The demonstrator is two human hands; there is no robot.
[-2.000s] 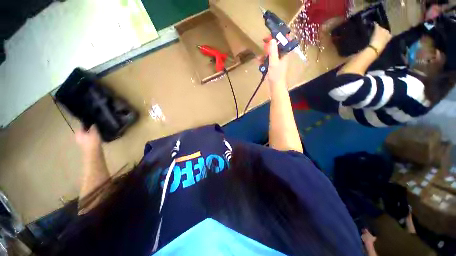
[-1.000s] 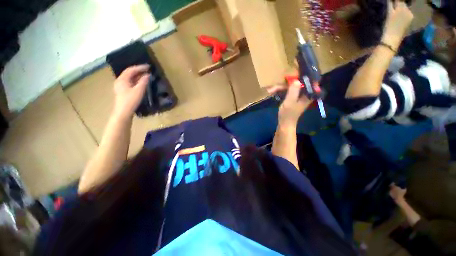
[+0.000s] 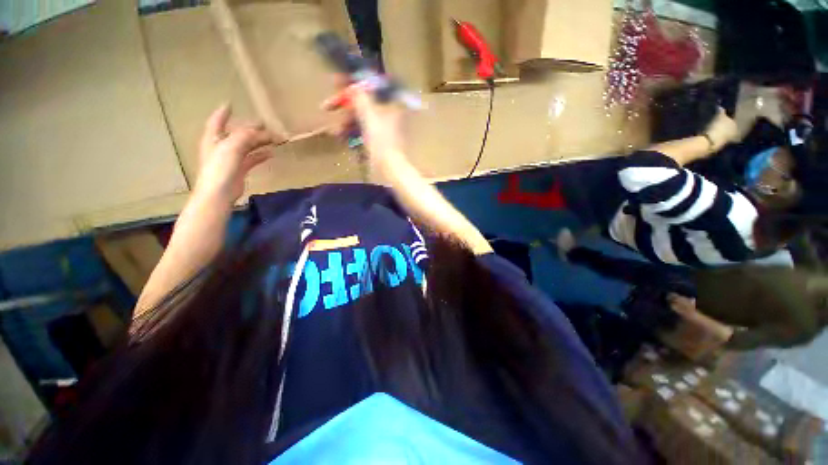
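Observation:
My left hand (image 3: 227, 154) is over the cardboard-covered bench, left of centre, its fingers apart. A thin pale line runs between it and my right hand; I cannot tell what it is. My right hand (image 3: 379, 123) is closed around a mostly black glue gun (image 3: 354, 71) with a red trigger. The gun is blurred and points up and left over the bench. A red glue gun (image 3: 477, 50) lies in a shallow cardboard box (image 3: 454, 85) to the right, its black cord hanging over the bench edge.
A bundle of reddish wires with pale tips (image 3: 667, 45) lies at upper right. A person in a striped top (image 3: 685, 209) reaches to a black housing (image 3: 681, 113) there. Cartons (image 3: 717, 390) stand at lower right on the blue floor.
The view has shifted left along the bench. My right hand has brought the glue gun inward, closer to my left hand. The black housing that was by my left hand is no longer there.

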